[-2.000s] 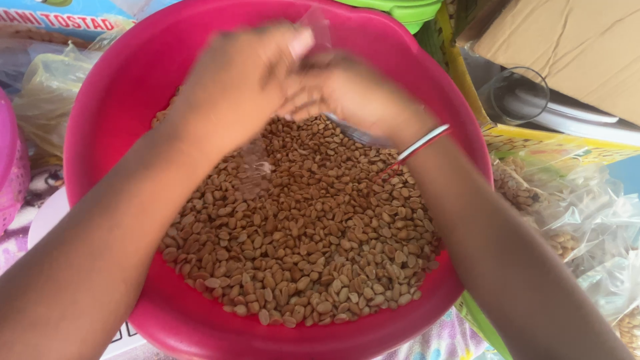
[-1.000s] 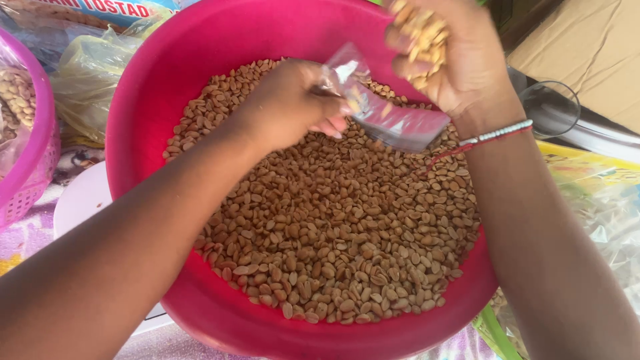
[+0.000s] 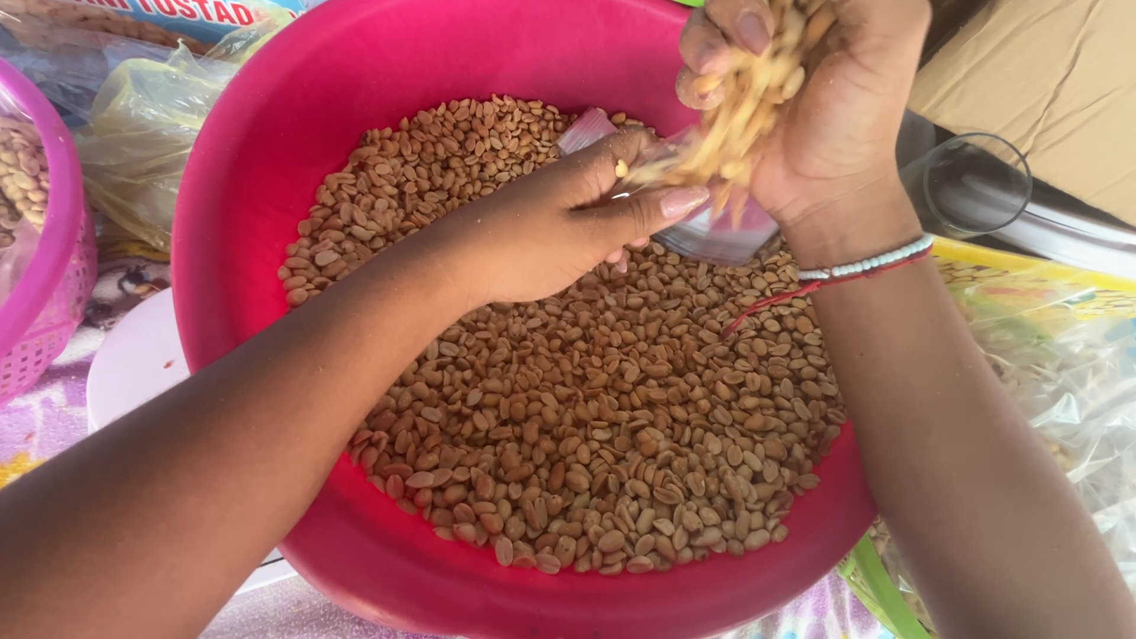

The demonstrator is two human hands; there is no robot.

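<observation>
Shelled peanuts (image 3: 603,417) cover the bottom of a large pink plastic basin (image 3: 240,222). Over its far half, my left hand (image 3: 568,217) holds a small clear plastic bag (image 3: 723,232) between thumb and fingers, its mouth spread. My right hand (image 3: 808,115), with a beaded bracelet and a red string at the wrist, is raised just above the bag, palm turned in and fingers curled round a handful of peanuts. A blurred stream of them falls from it toward the bag. How many have landed inside cannot be seen.
At the left stand a purple plastic basket (image 3: 67,231) with peanuts in it and a round white lid or plate (image 3: 142,355). Crumpled plastic bags (image 3: 142,133) lie behind. On the right are a drinking glass (image 3: 976,184), a cardboard box (image 3: 1038,89) and more clear bags (image 3: 1083,399).
My hands were close together over the basin; then my right hand came up at the right with a handful of peanuts. Now those peanuts pour down at the bag in my left hand.
</observation>
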